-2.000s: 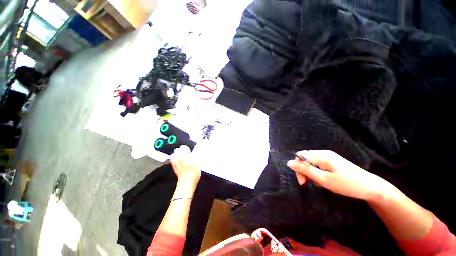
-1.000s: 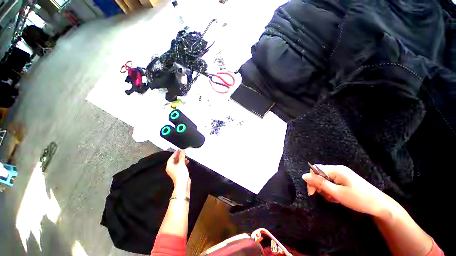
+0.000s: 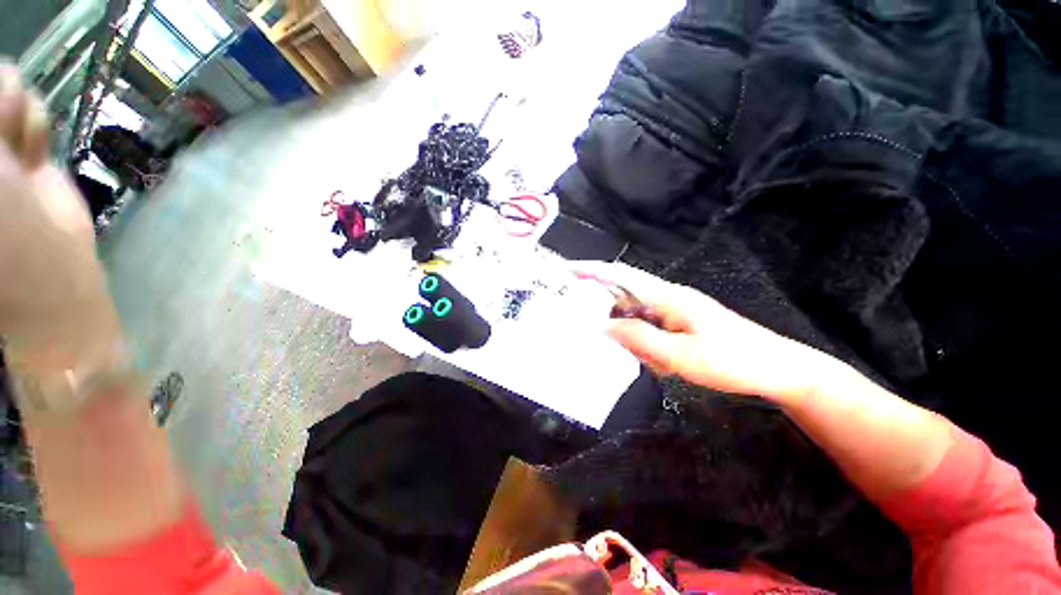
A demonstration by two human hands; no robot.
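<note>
My left hand (image 3: 47, 244) is raised close to the camera at the far left, blurred and partly cut off; what its fingers hold cannot be told. My right hand (image 3: 686, 331) is over the table's right part, its fingers closed around a small dark pointed tool (image 3: 628, 306). The black coat (image 3: 803, 151), with dotted stitch lines, lies across the right side, under and beside my right forearm. Its dull pile lining (image 3: 867, 273) shows. No needle or thread can be made out.
On the white table (image 3: 570, 384) lie thread cones (image 3: 460, 325), red-handled scissors (image 3: 524, 213), a flat black phone-like rectangle (image 3: 582, 241), tiny dark pieces (image 3: 514, 302) and a black tangle (image 3: 448, 174). Black cloth (image 3: 396, 477) and a brown board (image 3: 512, 523) are below.
My left hand has moved from beside the thread cones up and out to the far left, nearer the camera. My right hand has moved up and left from over the pile lining to the table.
</note>
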